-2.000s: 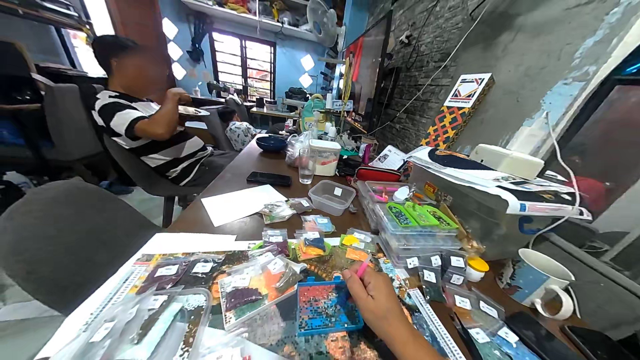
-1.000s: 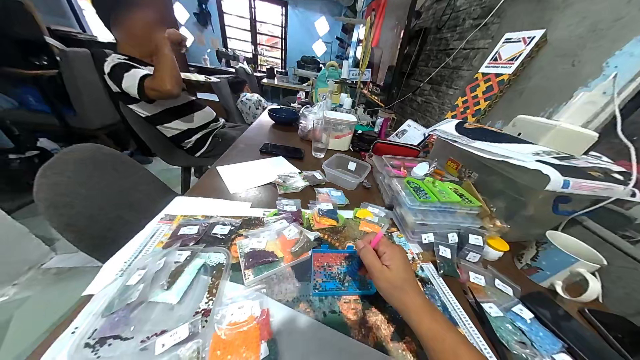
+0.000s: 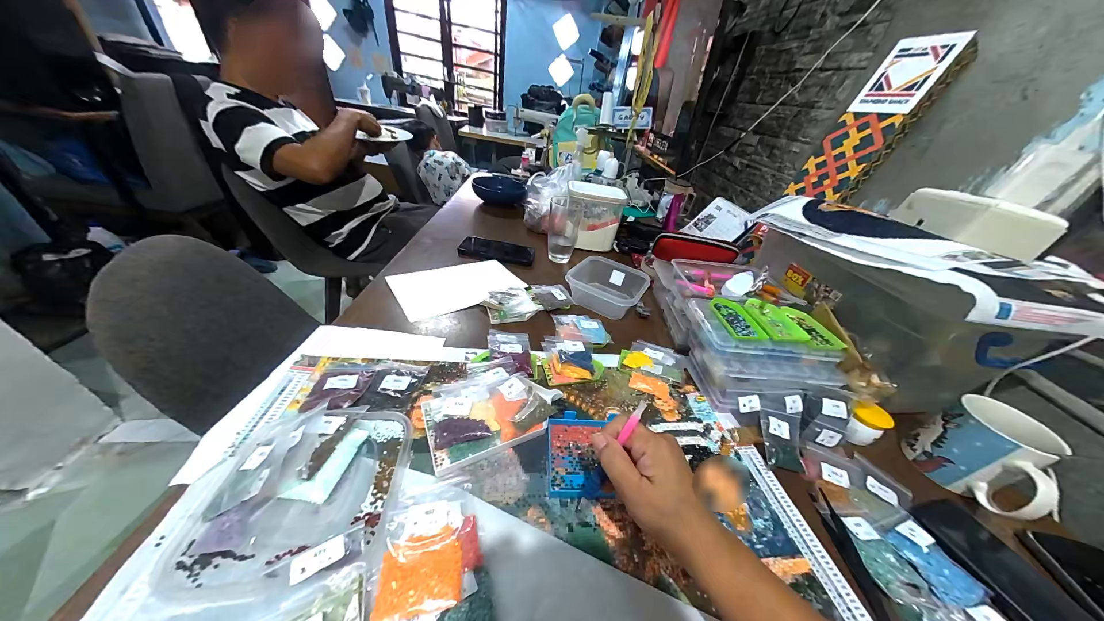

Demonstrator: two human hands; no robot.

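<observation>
My right hand (image 3: 651,474) holds a pink pen-shaped applicator (image 3: 632,424) between thumb and fingers, over the right side of a blue tray (image 3: 565,493). Small red and dark beads (image 3: 571,444) lie in that tray. Beneath it spreads a diamond-painting canvas (image 3: 595,539), partly covered by a pale sheet. Left of the blue tray is a clear case (image 3: 492,448) with bead bags on it. A bag of orange beads (image 3: 421,565) lies nearer the front, beside a large clear plastic tray (image 3: 388,483) holding bags and loose dark beads. My left hand does not show.
Stacked clear organizers (image 3: 768,371) carry green bead trays (image 3: 772,321). A mug (image 3: 983,453) and dark phone (image 3: 983,552) stand and lie at right. Farther back are a plastic tub (image 3: 608,289), drinking glass (image 3: 562,233) and phone (image 3: 496,251). A person (image 3: 302,164) sits at left, holding a plate.
My right hand stays by the blue tray with the pink applicator. The seated person's hand was near the face one second ago and is now lower, at a plate.
</observation>
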